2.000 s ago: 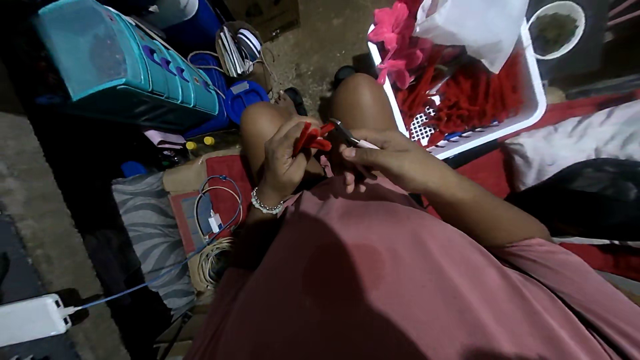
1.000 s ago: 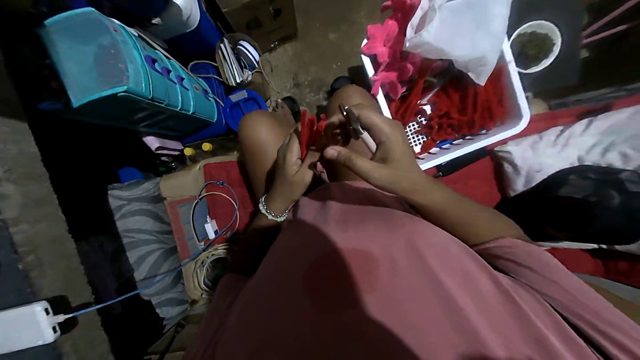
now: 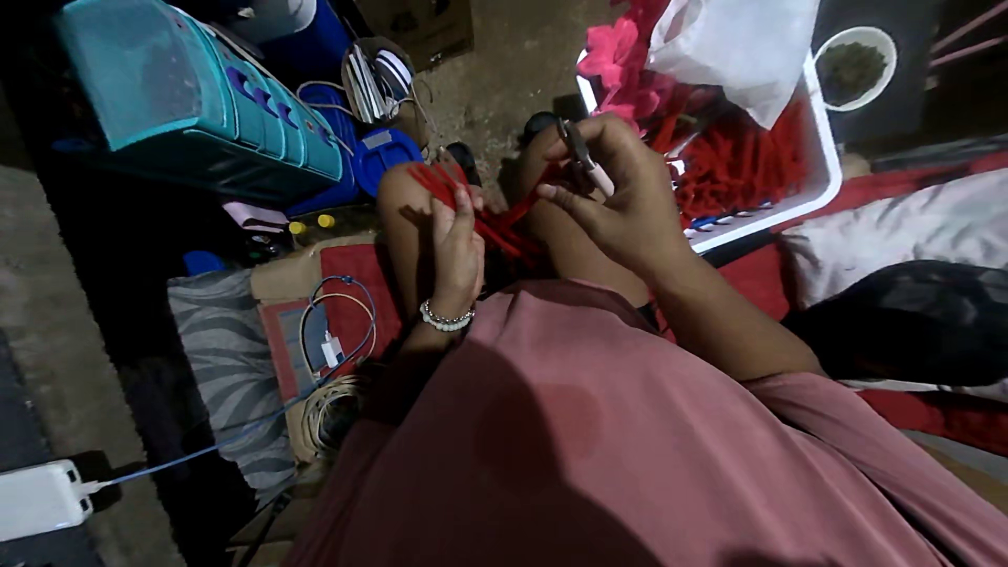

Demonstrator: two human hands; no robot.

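Observation:
My left hand, with a beaded bracelet at the wrist, pinches a bundle of red strips above my lap. More red strips hang between my knees, and one stretches toward my right hand. In my right hand is a small cutting tool, perhaps scissors or pliers, with dark metal and a pale handle. Its tip points up and away from my body. Whether the right fingers also hold the red strip is unclear.
A white plastic basket at the right holds red strips, pink flowers and a white plastic bag. Beyond it is a white tub. Left are a teal drawer unit, coiled cables and a white power bank.
My hands have moved apart; two seconds ago they were close together at the red strips. The red strips now spread lower between my knees.

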